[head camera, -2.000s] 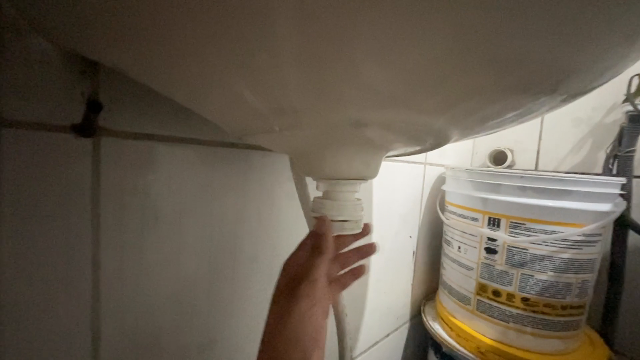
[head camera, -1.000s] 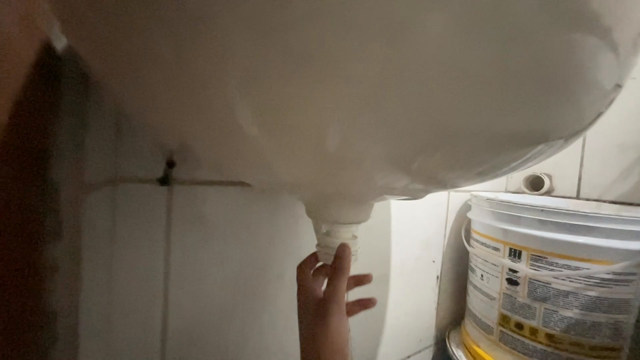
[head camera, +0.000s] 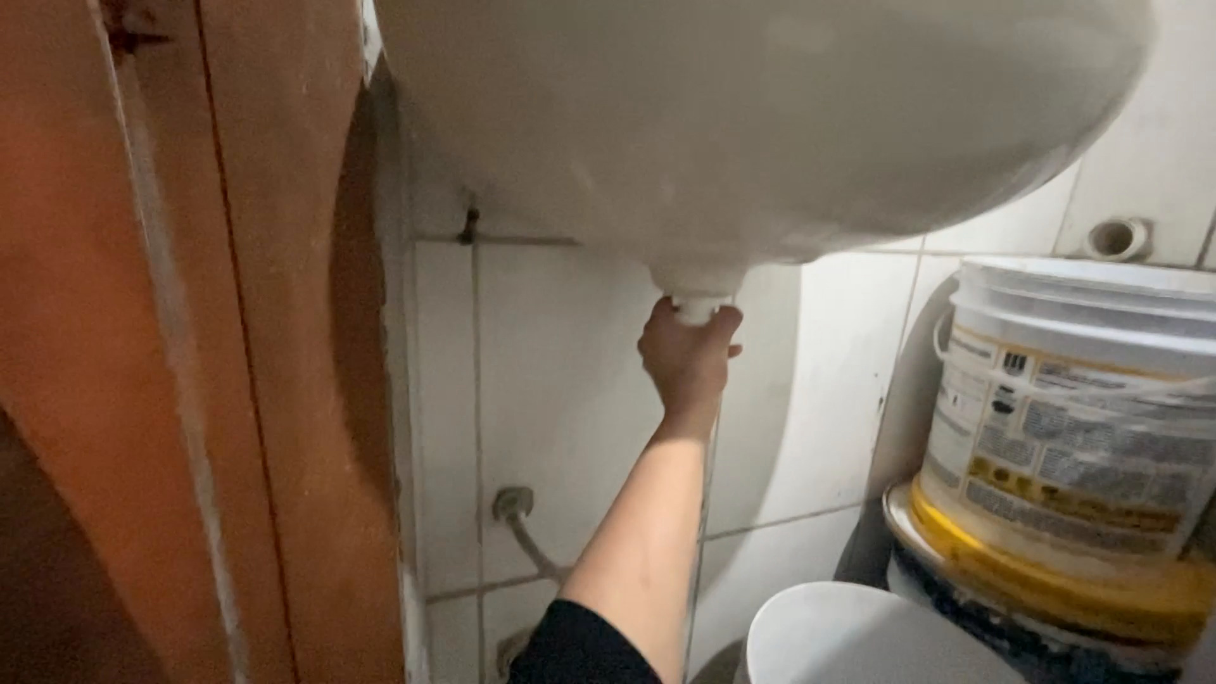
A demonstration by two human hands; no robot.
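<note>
My right hand (head camera: pixel 692 347) reaches up from below, its fingers and thumb closed around a white plastic drain fitting (head camera: pixel 701 308) under the washbasin. Only the fitting's upper part shows between the fingers; the hand hides the rest. Above it, the rounded underside of the white ceramic washbasin (head camera: pixel 760 123) fills the upper middle. The bare forearm rises from a dark sleeve at the bottom edge. My left hand is not in view.
An orange-brown wooden door or panel (head camera: pixel 285 285) stands at left. Pipe fittings (head camera: pixel 513 503) come from the tiled wall, another pipe end (head camera: pixel 1117 238) at right. A labelled plastic bucket (head camera: pixel 1073 408) sits on a yellow-rimmed container, near a white round container (head camera: pixel 855 636).
My right hand had several fingers spread beside the drain fitting; now they are closed around it. The view has pulled back, showing more of the forearm, the panel and the wall below.
</note>
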